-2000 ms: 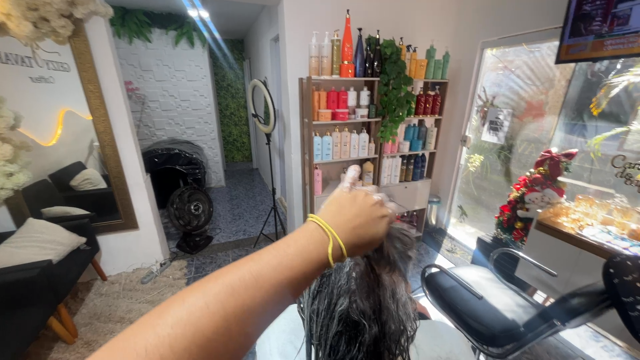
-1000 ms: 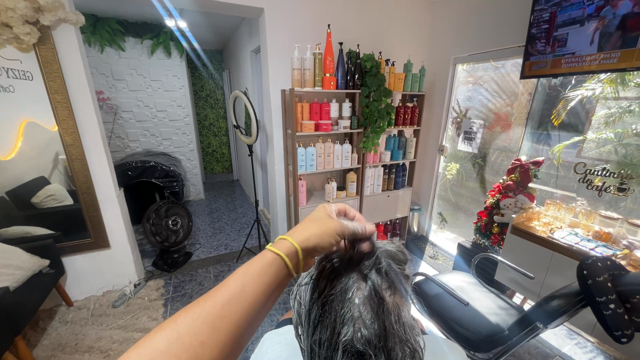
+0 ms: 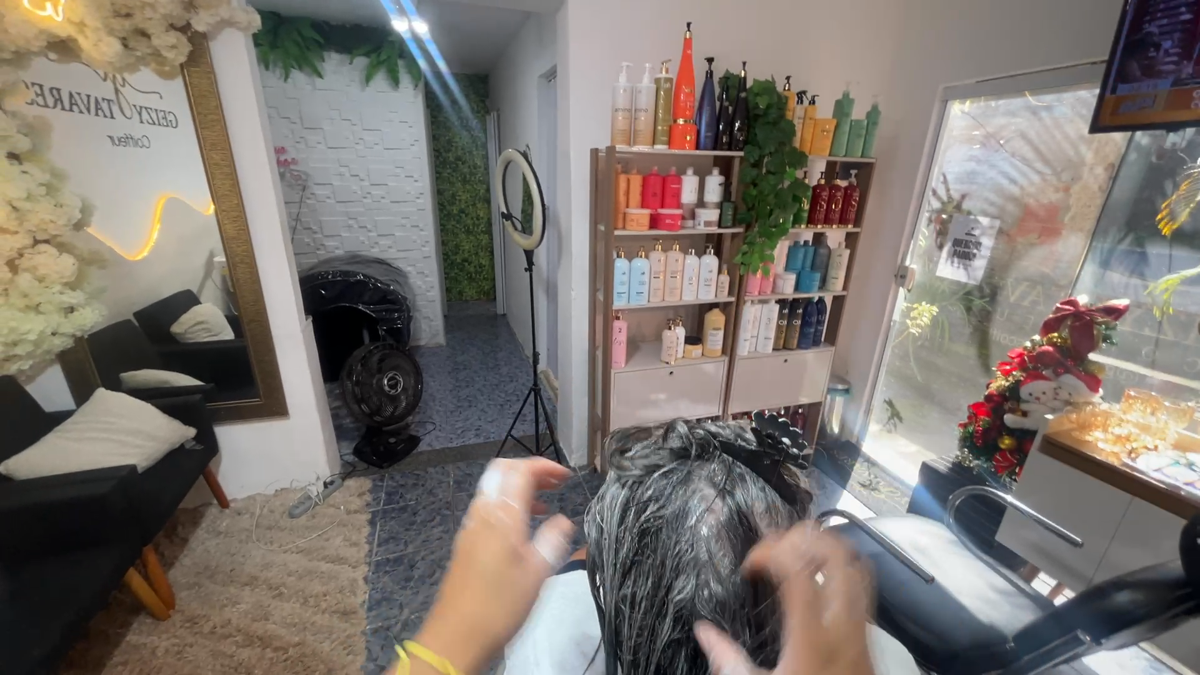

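Observation:
A seated person's wet, dark hair [image 3: 656,525] fills the lower middle of the head view, coated in places with a whitish product. A black hair clip [image 3: 780,439] holds hair at the upper right of the head. My left hand [image 3: 511,539], with yellow bands at the wrist and white product on its fingers, is raised just left of the hair, fingers apart and holding nothing. My right hand [image 3: 797,600], blurred, is over the right side of the hair with its fingers spread; contact with the strands is unclear. A white cape [image 3: 558,628] covers the person's shoulders.
A black salon chair [image 3: 928,572] stands at the right, near a wooden-topped counter [image 3: 1078,469]. Shelves of bottles [image 3: 666,361], a ring light on a tripod [image 3: 531,347] and a black fan [image 3: 382,389] stand farther off. At left are a black armchair [image 3: 75,525] and a shaggy rug [image 3: 262,581].
The left hand, earlier gripping hair at the crown, has let go and is now left of the head. The right hand has come into view. The clip now shows at the upper right of the hair.

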